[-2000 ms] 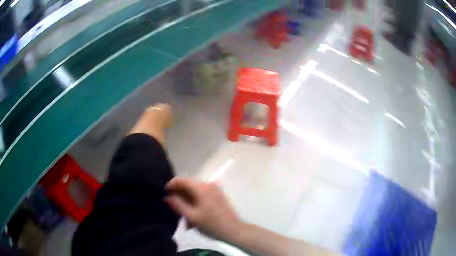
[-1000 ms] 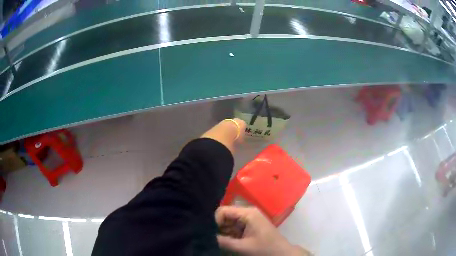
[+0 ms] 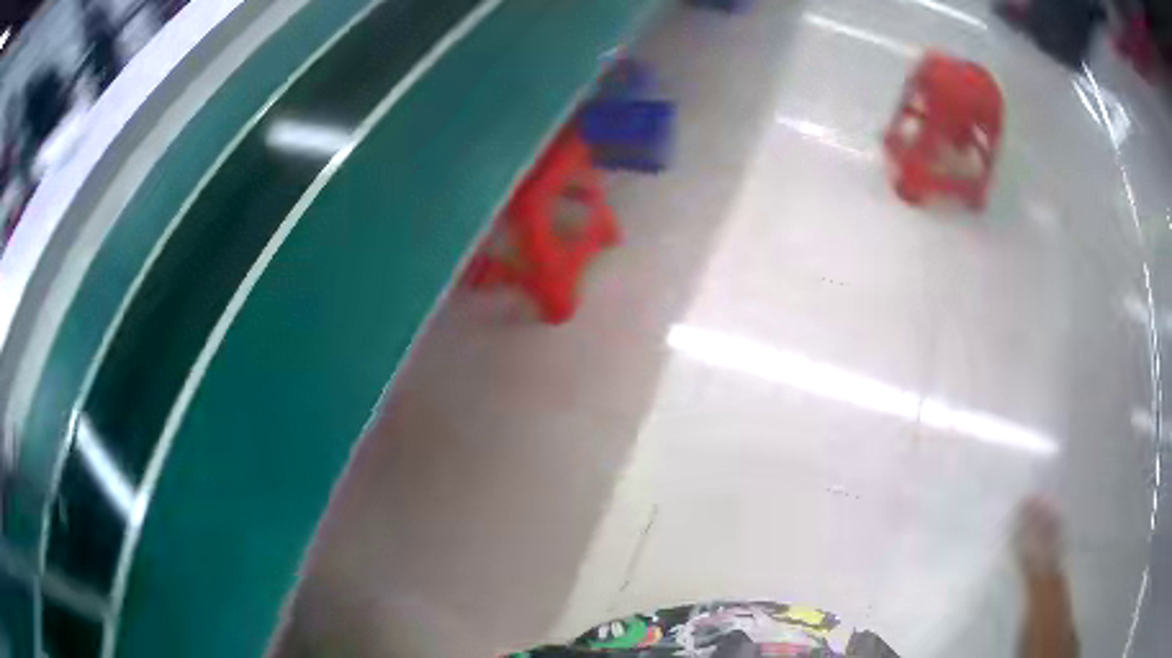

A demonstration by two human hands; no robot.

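My right hand (image 3: 1038, 527) shows small and blurred at the lower right, low over the pale floor; its fingers cannot be made out, nor whether it holds anything. My left hand is out of the picture. The long green-topped bench (image 3: 321, 296) runs along the left side, with a dark conveyor strip (image 3: 244, 244) along its middle. Part of a patterned, many-coloured garment (image 3: 745, 632) shows at the bottom edge.
A red stool (image 3: 553, 231) stands at the bench's edge, partly under it, beside a blue crate or box (image 3: 630, 133). Another red stool (image 3: 949, 129) stands on the glossy floor (image 3: 797, 476) at the upper right. Dark blurred shapes show at the top right.
The view has swung along the bench. The near red stool and the cloth bag have left the picture. My left arm is gone from view, and my right hand is now far to the right.
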